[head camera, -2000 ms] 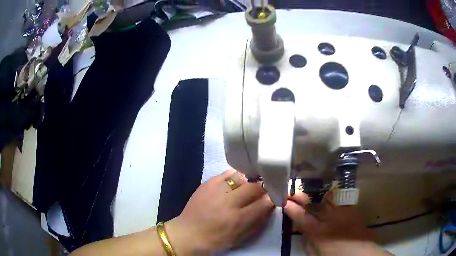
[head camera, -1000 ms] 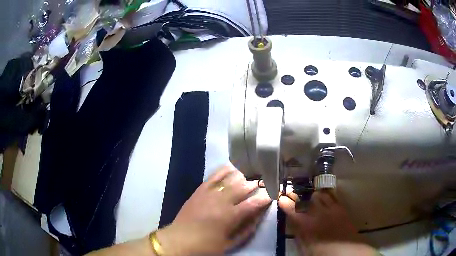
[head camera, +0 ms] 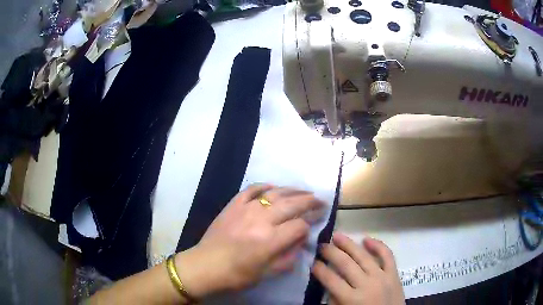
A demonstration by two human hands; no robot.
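A white-faced panel point(head camera: 280, 152) lies under the needle area of the sewing machine point(head camera: 417, 71). A dark strip point(head camera: 229, 137) shows along its left side and a thin dark seam edge point(head camera: 333, 217) along its right side. My left hand point(head camera: 256, 238) lies flat on the white panel, fingers spread and slightly blurred. My right hand point(head camera: 357, 268) rests at the dark edge, fingertips on the cloth, cut off by the bottom of the picture. Both hands are in front of the lit presser foot point(head camera: 339, 134).
A stack of dark cut pieces point(head camera: 134, 113) lies at the left. Fabric scraps point(head camera: 77, 41) are heaped in the far left corner. Blue-handled snips point(head camera: 530, 220) lie at the right edge. A printed ruler scale point(head camera: 458, 268) runs along the table's front edge.
Both hands have moved from beside the needle back toward me along the seam edge. The view has shifted, so the machine sits higher and the presser foot area is uncovered.
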